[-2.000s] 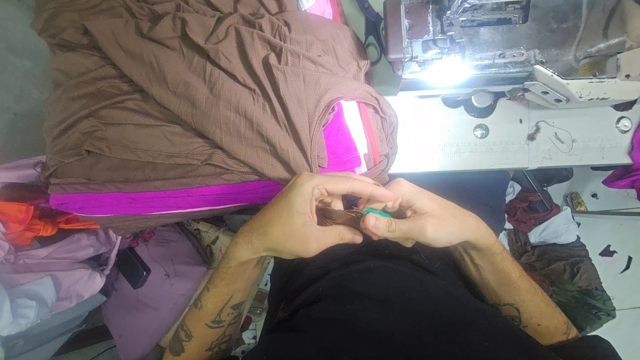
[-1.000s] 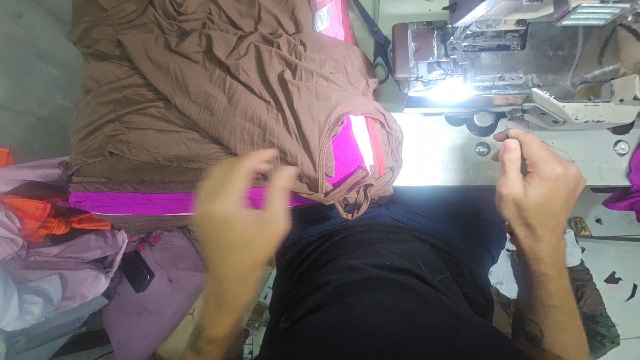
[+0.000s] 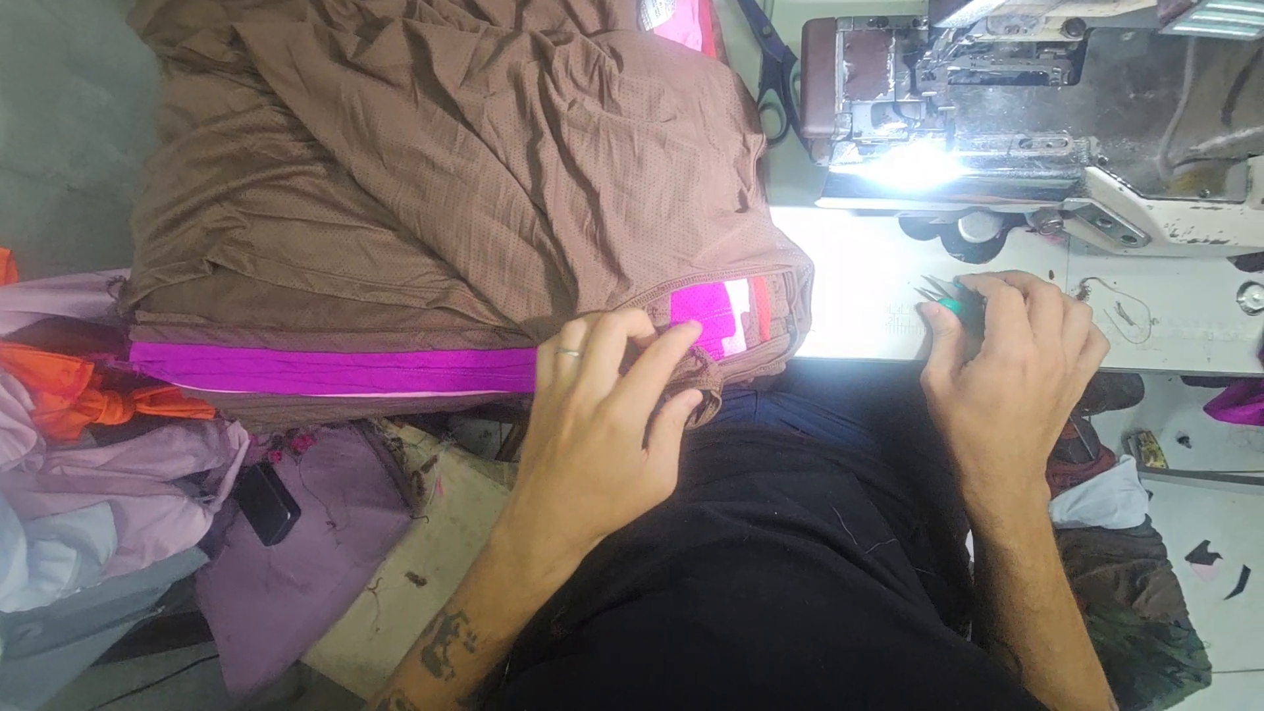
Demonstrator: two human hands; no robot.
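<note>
A pile of brown knit garments [image 3: 474, 178] lies at the left of the work table, with a magenta fabric layer [image 3: 336, 367] showing along its near edge. My left hand [image 3: 602, 415] is at the pile's near right corner, its fingers and thumb closed around a bunched brown edge. My right hand [image 3: 1017, 365] is over the white machine bed, holding small thread snips [image 3: 948, 301] with green on them between thumb and fingers. Their two points face up and left and stand apart.
An industrial sewing machine [image 3: 968, 109] with a bright lamp is at the upper right. Black-handled scissors [image 3: 777, 79] lie beside it. A loose thread [image 3: 1121, 311] rests on the bed. Lilac and orange cloths [image 3: 59, 395] and a black phone-like object [image 3: 267, 504] are at the lower left.
Two seconds ago my hands were together in front of my body; they have since parted. My left hand has come to the brown garment's edge, and my right hand is over the machine bed with the snips.
</note>
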